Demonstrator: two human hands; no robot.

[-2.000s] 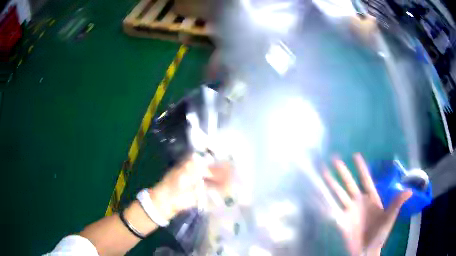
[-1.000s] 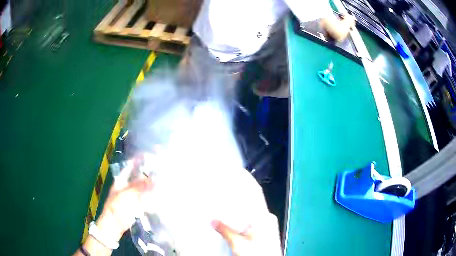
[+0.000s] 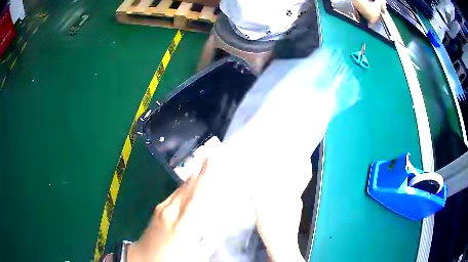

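Note:
A large clear plastic film or bag (image 3: 277, 123), glaring white and partly blurred, stretches from my hands up to the bench's left edge. My left hand (image 3: 172, 217) is at its lower left side, fingers extended against it; the glare hides how firmly it holds. My right hand (image 3: 277, 230) is at its lower right, partly cut off by the bottom edge, with its fingers lost in the glare. A black waste bin (image 3: 197, 112) on the floor stands behind the film, with white scraps (image 3: 197, 158) inside.
The green-matted bench (image 3: 359, 133) is on the right, with a blue tape dispenser (image 3: 405, 189) and turquoise-handled scissors (image 3: 361, 59). Another person (image 3: 264, 15) sits beyond the bin, an arm over a black tray (image 3: 354, 15). A wooden pallet (image 3: 169, 15) and yellow-black tape (image 3: 138, 128) are on the floor.
The film has spread up and right, over the bench edge. My left hand has moved right, and my right hand slightly right. The black bin is now plainly visible.

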